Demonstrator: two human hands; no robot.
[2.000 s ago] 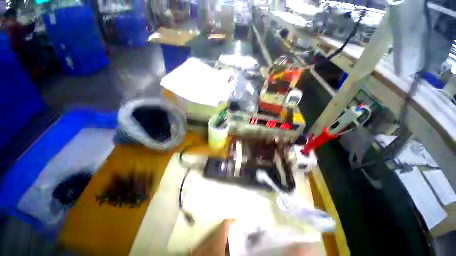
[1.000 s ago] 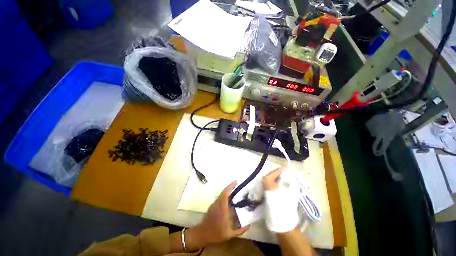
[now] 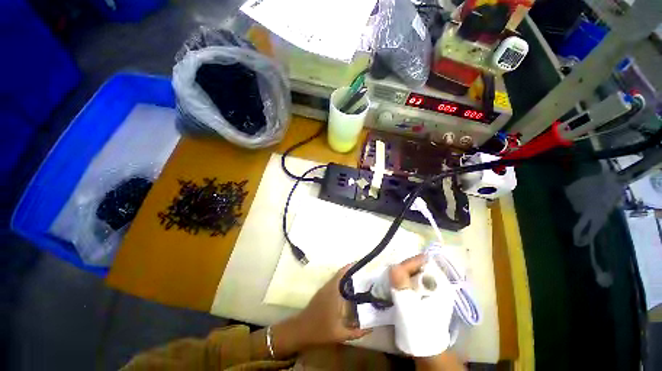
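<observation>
A white power strip [image 3: 375,316] is low in the centre, partly covered by both hands. My left hand [image 3: 323,311], bare with a bracelet, grips its left side. A thick black cable curves down and loops to a black test plug [image 3: 376,297] on the strip's face. My right hand [image 3: 422,315], in a white glove, is closed around the plug's right side; its grip is partly hidden. The white coiled power cord [image 3: 459,286] lies right of the glove. Its white plug [image 3: 421,208] is at the black test fixture [image 3: 374,199].
A USB lead [image 3: 299,253] lies on the mat's left. Small black parts [image 3: 203,206] are piled on the orange board. Behind are a bag of black parts [image 3: 232,101], a pen cup [image 3: 345,123] and a power meter [image 3: 435,116]. A red-handled tester [image 3: 533,145] stands right, a blue bin [image 3: 43,163] left.
The view has steadied and shifted. My right hand has come in closer beside the plug and strip, which my left hand still holds. The white cord and its plug remain at the fixture.
</observation>
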